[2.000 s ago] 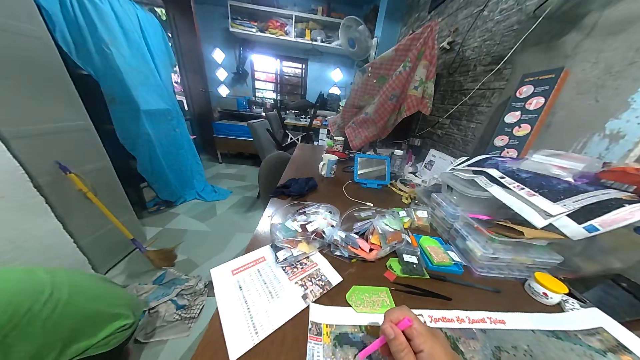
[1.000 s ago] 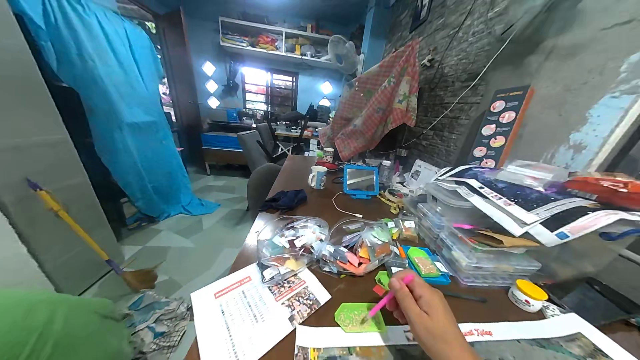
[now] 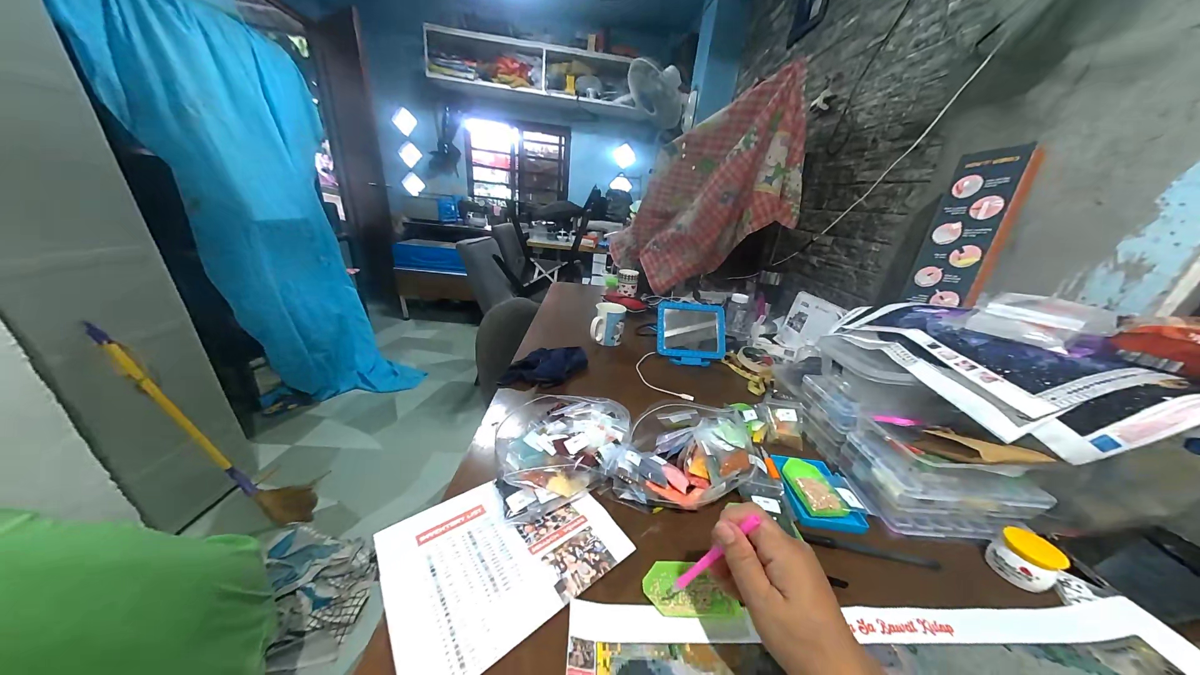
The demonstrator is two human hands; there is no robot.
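My right hand [image 3: 778,586] grips a pink diamond-painting pen [image 3: 717,553], its tip down at a small green tray [image 3: 667,600] that holds beige drills. Just below lies a diamond-painting canvas [image 3: 647,623] with a white border and red lettering, partly under my hand. My left hand is out of sight. Behind the green tray stand two clear containers of small labelled packets, one at left [image 3: 562,450] and one at right [image 3: 694,464]. A second green tray [image 3: 814,487] with drills rests in a blue tray [image 3: 858,520] to the right.
A printed list sheet [image 3: 469,581] lies at the left table edge. Stacked clear plastic cases [image 3: 937,478], a yellow-lidded tub [image 3: 1027,558] and black tweezers [image 3: 872,551] are at the right. Farther back are a blue-framed tablet [image 3: 691,331], a mug [image 3: 607,323] and dark cloth [image 3: 544,366].
The pen in my right hand was over the canvas two seconds ago; it has moved up to the green tray. The view has shifted somewhat.
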